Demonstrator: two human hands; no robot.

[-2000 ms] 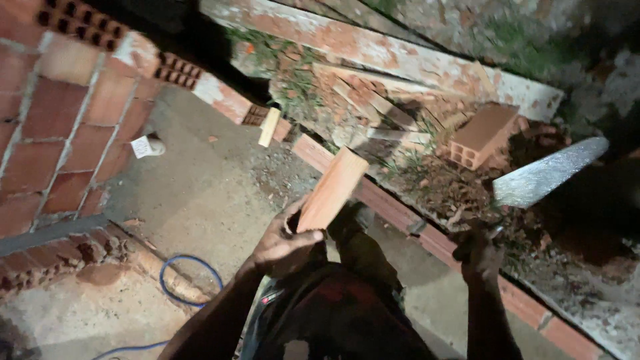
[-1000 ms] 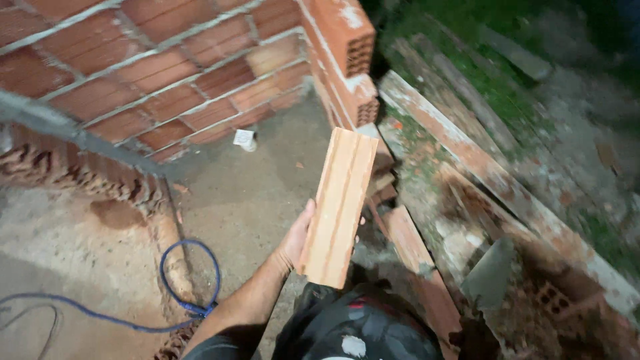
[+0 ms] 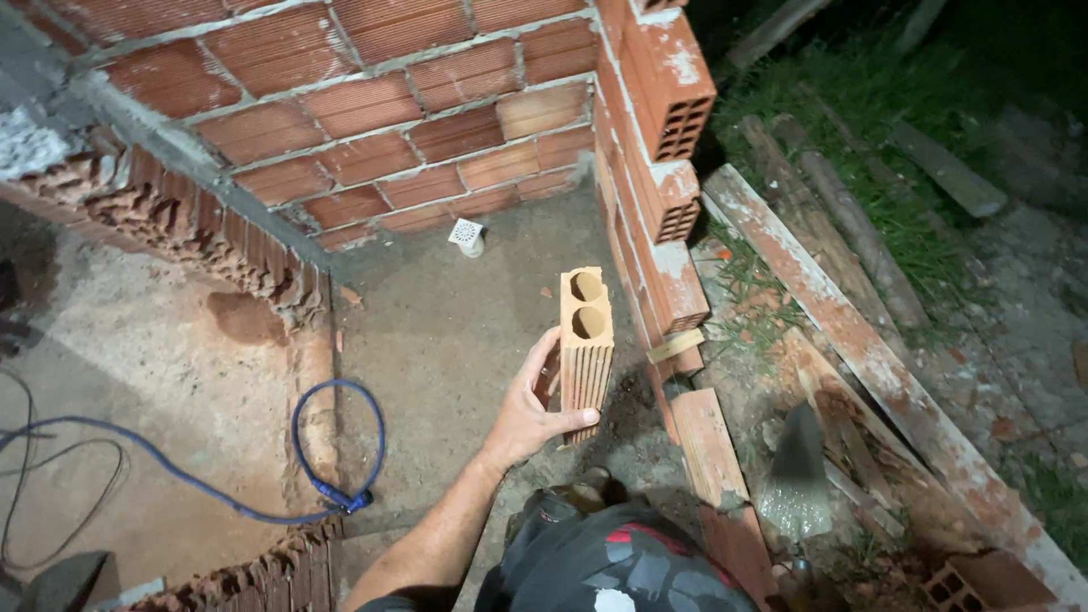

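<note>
My left hand point(image 3: 535, 404) is closed around a narrow clay brick point(image 3: 586, 365), held upright with its two round holes facing up. At the lower right, my right hand point(image 3: 797, 586) grips the handle of a mason's trowel point(image 3: 797, 484), whose wet blade points away from me; much of that hand is dim. Left of the trowel runs a low course of clay bricks point(image 3: 712, 446) with a lump of mortar at a joint. Farther along, a small wooden piece point(image 3: 676, 346) lies across the course, by the stepped end of the hollow-brick wall point(image 3: 680, 204).
A white drain cover on a pipe point(image 3: 467, 236) stands on the concrete floor point(image 3: 408, 314). A blue hose point(image 3: 293, 517) loops at left beside a broken brick wall edge point(image 3: 212, 221). Long boards point(image 3: 850, 340) and a hollow brick point(image 3: 994, 582) lie at right.
The brick in my left hand has turned from showing its long side to standing with its holes up. The view has swung toward the brick walls.
</note>
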